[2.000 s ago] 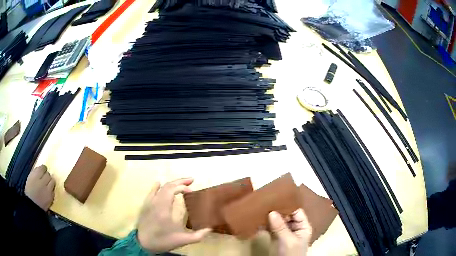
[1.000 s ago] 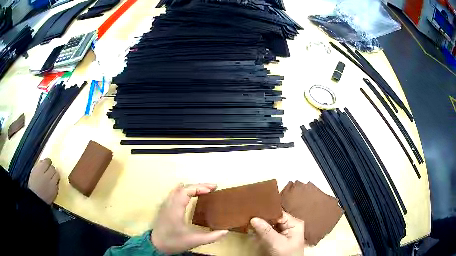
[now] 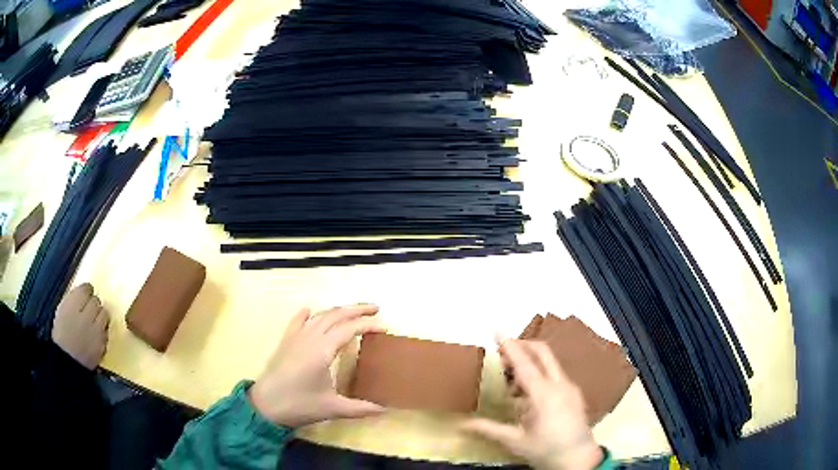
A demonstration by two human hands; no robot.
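A squared stack of brown leather panels (image 3: 419,372) lies near the table's front edge. My left hand (image 3: 308,372) is at its left end, thumb and fingers spread around that end. My right hand (image 3: 542,399) is open just right of the stack, apart from it, slightly blurred, partly over a fanned pile of brown leather pieces (image 3: 588,363). Another squared brown leather stack (image 3: 167,298) stands at the left.
A large pile of black strips (image 3: 358,138) fills the centre, with a slanted bundle (image 3: 662,321) right and another (image 3: 78,225) left. A tape roll (image 3: 567,163), plastic bag (image 3: 657,32) and calculator (image 3: 135,84) lie farther back. Another person's hand (image 3: 81,326) rests at left.
The brown panels, earlier held uneven and then tilted, now lie squared between my hands. My right hand has let go of them and moved right, fingers apart.
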